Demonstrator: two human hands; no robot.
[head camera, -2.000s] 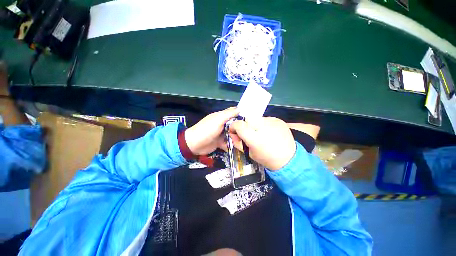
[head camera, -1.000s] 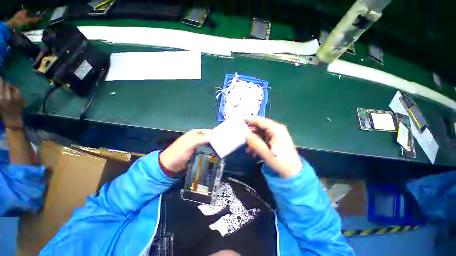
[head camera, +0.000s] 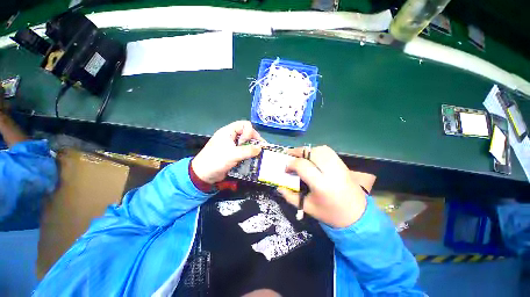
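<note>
An open phone body (head camera: 245, 168) is held level over my lap, its circuit board end to the left. A white sheet (head camera: 275, 168) lies on its middle and right part, with a thin yellow edge below it. My left hand (head camera: 227, 155) grips the board end with thumb and fingers. My right hand (head camera: 326, 184) holds the right end, a finger on the white sheet. A thin dark tool (head camera: 301, 204) shows beside my right fingers; its full length is hidden.
A blue tray (head camera: 285, 94) of tangled white strips stands on the green bench (head camera: 372, 104). A white paper sheet (head camera: 178, 54) and a black boxy device (head camera: 87, 53) are at left. Open phones (head camera: 466, 122) lie at right. Neighbours' blue sleeves show at both sides.
The phone body has turned from upright to sideways. The white sheet, earlier held up between my hands, now lies on it. My right hand has moved onto the phone's right end.
</note>
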